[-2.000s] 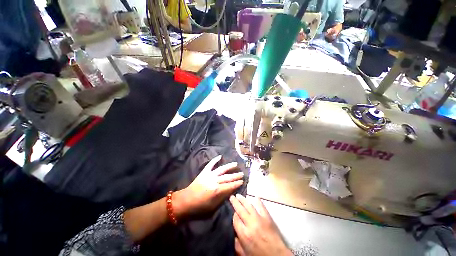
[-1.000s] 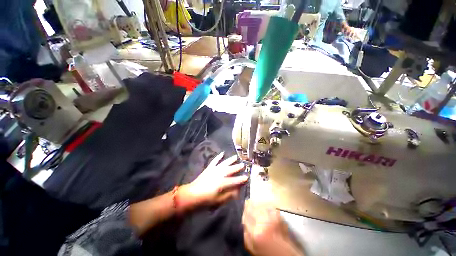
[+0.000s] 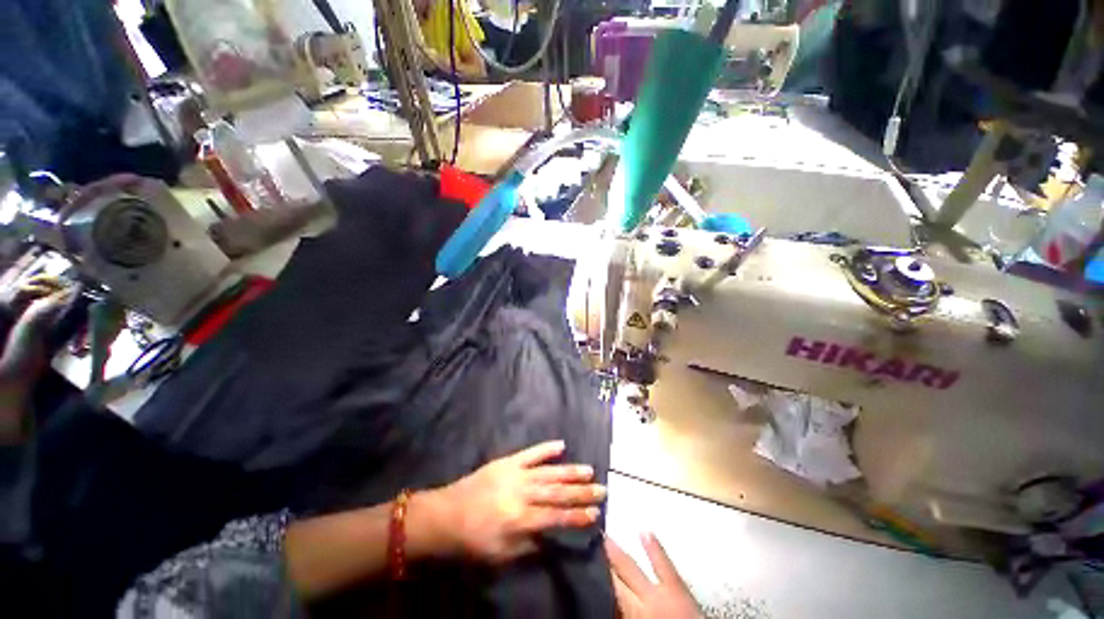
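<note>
Black fabric [image 3: 509, 375] lies bunched on the machine bed, its right edge at the presser foot and needle [image 3: 609, 381]. My left hand [image 3: 527, 502] lies flat on the fabric, fingers spread and pointing right, below the needle; a red bead bracelet is on the wrist. My right hand [image 3: 650, 583] is at the bottom edge, partly cut off, beside the fabric's right edge; whether it pinches the fabric is hidden. The cream sewing machine [image 3: 739, 320] with purple HIKARI lettering stands on the right.
A black stack of pieces [image 3: 291, 327] lies left. Scissors [image 3: 155, 358] and a red object [image 3: 230, 308] lie beside it. A green cone [image 3: 666, 127] and blue-handled piece [image 3: 478, 230] stand behind the needle. White scrap [image 3: 805, 438] lies under the arm. Another person's hand [image 3: 36, 320] shows far left.
My left hand has moved down, away from the needle, and my right hand has moved down towards the bottom edge. Another person's hand has appeared at the far left.
</note>
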